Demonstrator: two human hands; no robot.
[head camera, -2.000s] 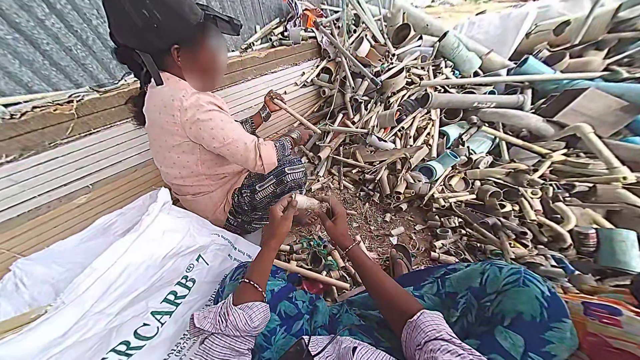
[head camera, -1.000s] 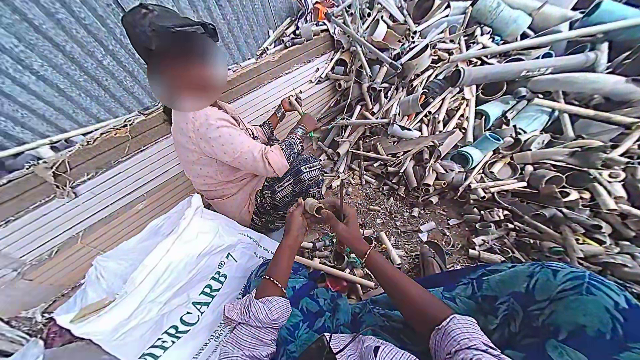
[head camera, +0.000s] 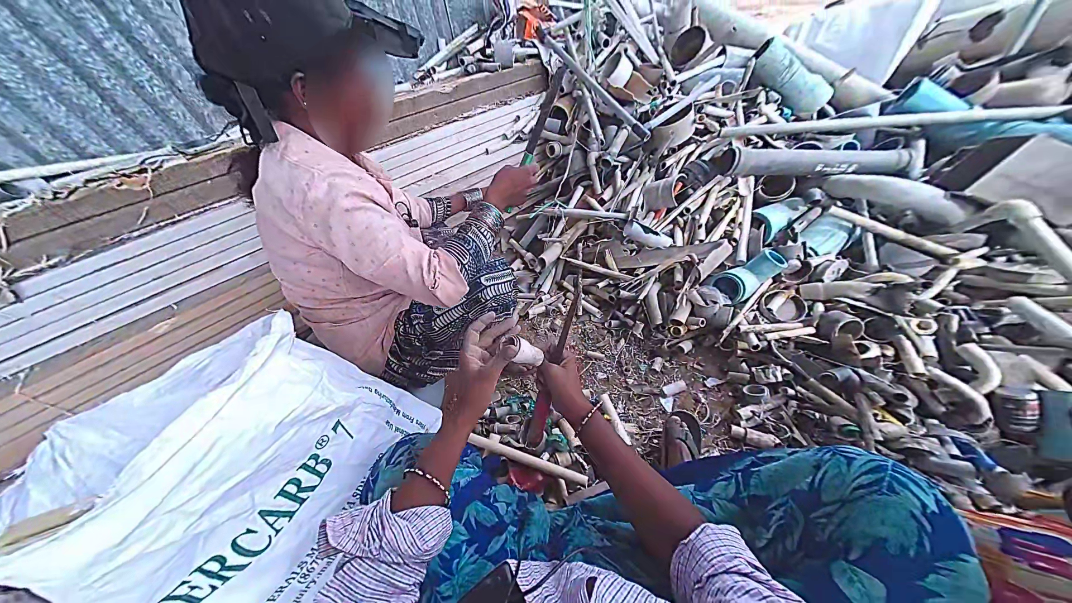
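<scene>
In the middle of the head view, my left hand (head camera: 479, 362) holds a short, pale plastic pipe piece (head camera: 525, 352) between thumb and fingers, its round end facing up and left. Close on its right, my right hand (head camera: 563, 383) grips a dark, long-bladed tool (head camera: 574, 314) that points upward; whether the hand also touches the pipe piece is hard to tell. Small pipe offcuts and a longer pale pipe (head camera: 529, 458) lie below both hands, by my patterned cloth.
A co-worker in a pink top (head camera: 352, 226) sits at the left, holding a blade (head camera: 544, 113). Piled scrap plastic pipes (head camera: 670, 276) fill the right. A printed white sack (head camera: 226, 469) lies at lower left, before stacked boards (head camera: 142, 276) and corrugated metal sheeting (head camera: 92, 75).
The blade in my right hand now shows plainly upright beside the pipe piece. The fingers of my left hand have spread more. The co-worker's head has turned toward the pile.
</scene>
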